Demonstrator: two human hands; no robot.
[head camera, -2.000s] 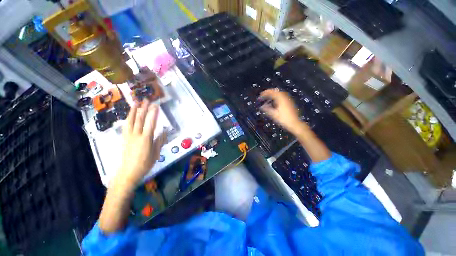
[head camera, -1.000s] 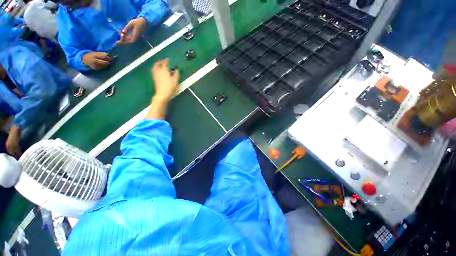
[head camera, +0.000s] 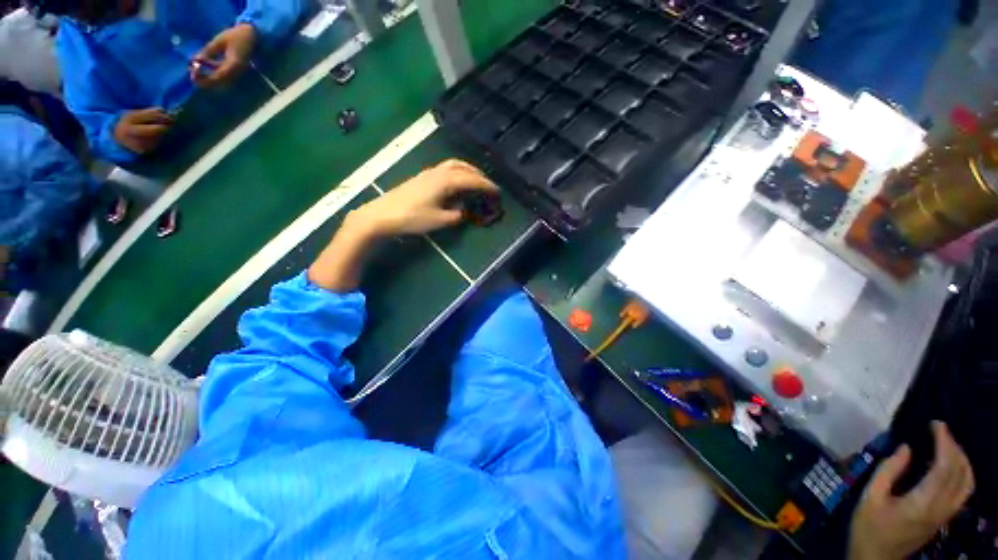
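Note:
My left hand is over the green bench strip beside the conveyor, its fingers closed round a small black housing. My right hand is at the lower right edge over dark trays, thumb and fingers apart, with a dark shape between them; whether it holds anything is unclear. The press stands right of centre with an orange-brown fixture and a brass-gold press head. Black parts lie at the left fixture.
A black blister tray stack stands behind my left hand. Loose housings lie on the green conveyor. Two people in blue sit across it. A white fan is at lower left. Blue-handled pliers and a keypad device lie before the press.
My left hand has moved back from the conveyor to the bench strip and closed on the housing there. My right hand has come into view at the lower right.

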